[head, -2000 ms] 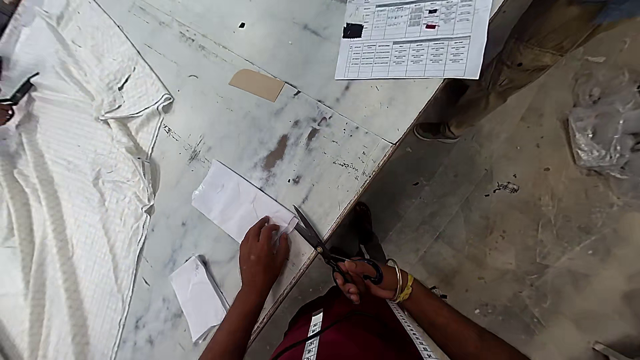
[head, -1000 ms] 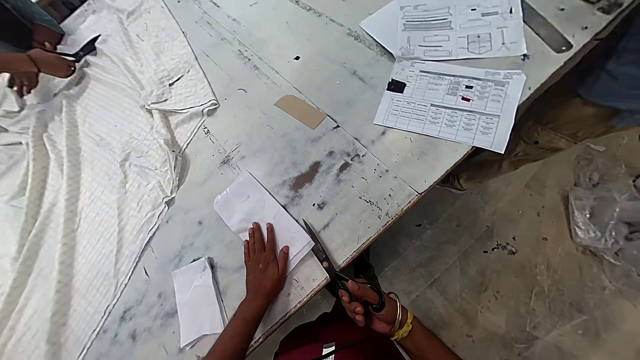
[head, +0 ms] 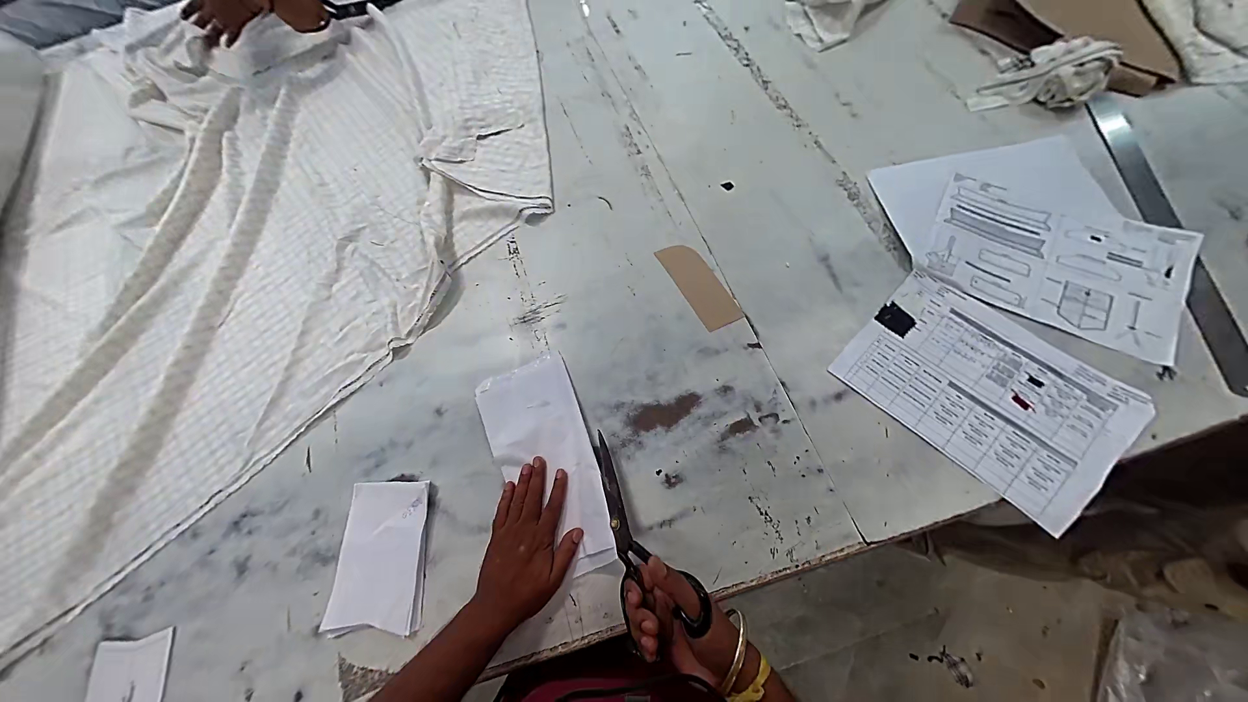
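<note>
My left hand point(head: 526, 541) lies flat, fingers spread, on the lower part of a long white paper piece point(head: 536, 419). In my right hand point(head: 668, 609) are black-handled scissors point(head: 616, 497), gripped by the handles at the table's front edge. Their blades run alongside the paper's right edge, look closed or nearly so, and point away from me. A smaller stack of white paper pieces point(head: 378, 556) rests to the left of my left hand. Beyond the scissors lies a brown card piece point(head: 700, 288) with one rounded corner.
White fabric point(head: 244, 292) covers the left of the table point(head: 673, 507), with another person's hands point(head: 258, 15) on its far part. Printed sheets point(head: 994, 400) with drawings and tables lie at right, near a metal ruler point(head: 1160, 205). More white paper point(head: 132, 668) sits at bottom left.
The view has shifted. My left hand, with fingers bent at the paper's end two seconds ago, is now flat on it. The scissor blades, apart then across the paper's end, now lie beside its edge.
</note>
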